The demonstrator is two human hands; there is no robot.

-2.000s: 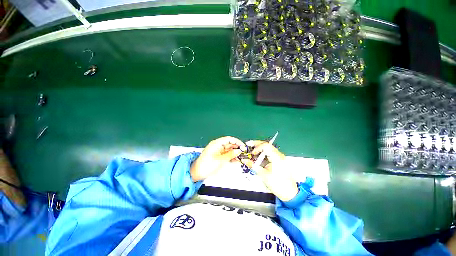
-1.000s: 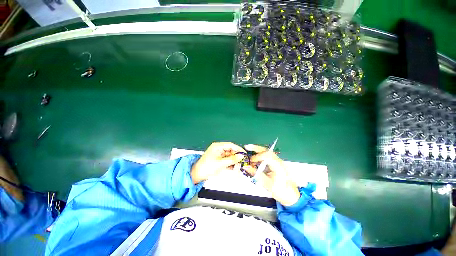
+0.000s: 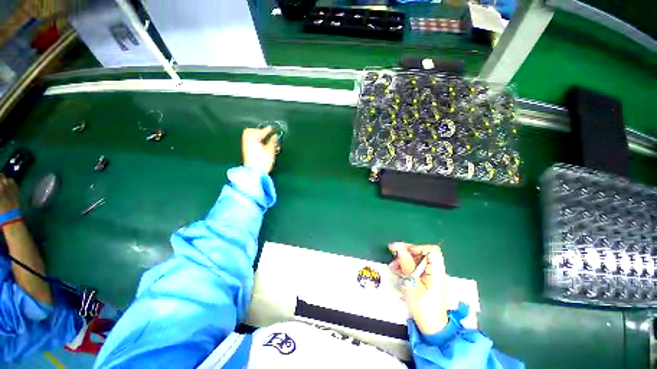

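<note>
My left hand (image 3: pixel 259 150) is stretched out to the far side of the green mat, at a thin pale ring. Its fingertips pinch a small dark module (image 3: pixel 270 135), mostly hidden by the fingers. My right hand (image 3: pixel 423 277) is over the right part of the white board (image 3: pixel 277 281), its fingers closed on a slim pale tool (image 3: pixel 420 268). A round black and yellow part (image 3: pixel 369 277) lies on the board between the hands. A long black strip (image 3: pixel 353 319) runs along the board's near edge.
A clear tray with yellow-dotted parts (image 3: pixel 436 126) stands ahead, a dark block (image 3: pixel 419 189) below it. A second clear tray (image 3: pixel 601 234) is at right. Small units (image 3: pixel 155 135) lie at left, near metal tweezers (image 3: pixel 94 206) and a neighbour's arm (image 3: pixel 27 249). A pale rail (image 3: pixel 238 90) runs behind.
My left hand has moved from above the board forward and left with the dark module. My right hand has moved slightly right and down. The round part now shows uncovered. The view has tilted up.
</note>
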